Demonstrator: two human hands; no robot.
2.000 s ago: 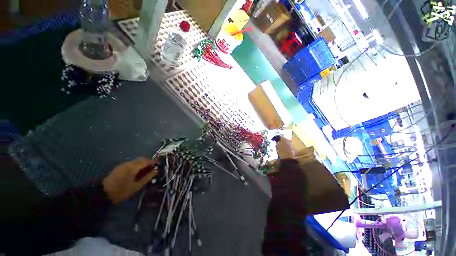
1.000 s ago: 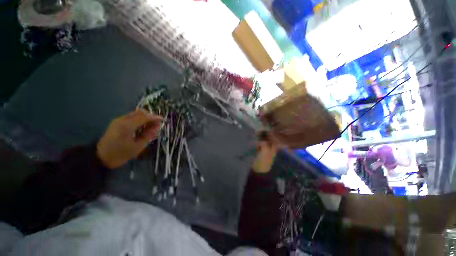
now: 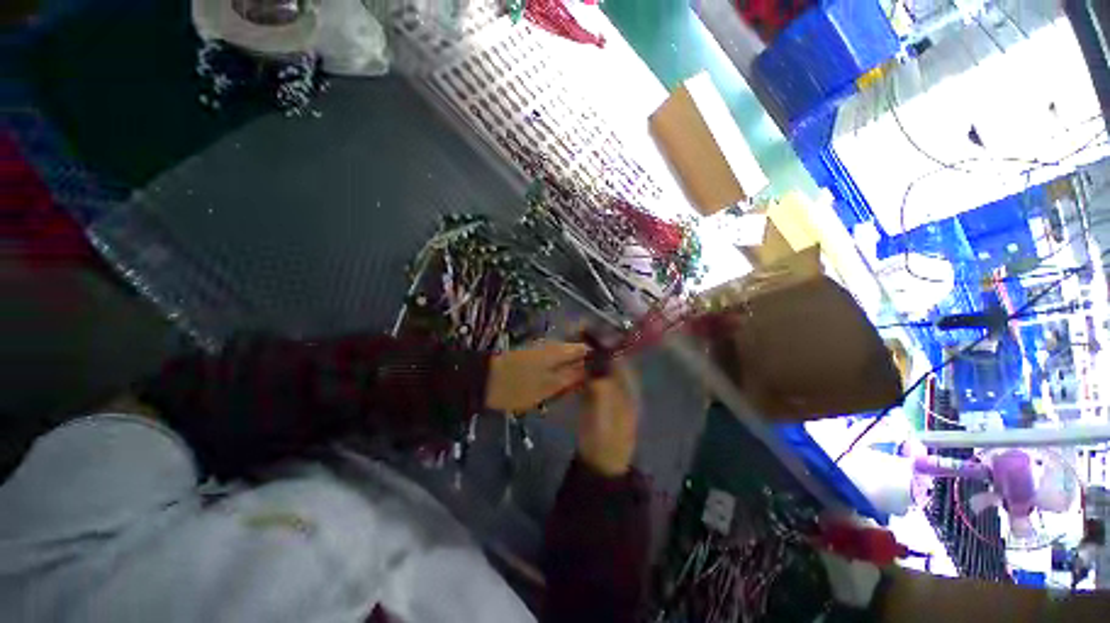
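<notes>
My left hand [image 3: 537, 375] and my right hand [image 3: 607, 420] meet over the grey mat. Their fingertips close on a small dark component [image 3: 598, 355]. A blurred reddish streak, perhaps leads, runs from the fingertips towards the cardboard box. A pile of wire harnesses [image 3: 472, 282] with green ends and thin pale leads lies on the mat; my left hand and sleeve cover part of it. More harnesses with a red wire bundle [image 3: 651, 229] lie along the perforated white tray [image 3: 536, 91].
An open cardboard box [image 3: 813, 347] stands right of my hands. A second harness pile [image 3: 730, 566] lies lower right, near a red item [image 3: 862, 540]. A pale roll [image 3: 258, 24] sits upper left. Blue bins [image 3: 828, 61] and a pink fan [image 3: 1013, 478] are beyond.
My left hand has moved right, off the harness pile, and my right hand has come back from beside the box. The hands now meet at the dark component. The camera view has shifted.
</notes>
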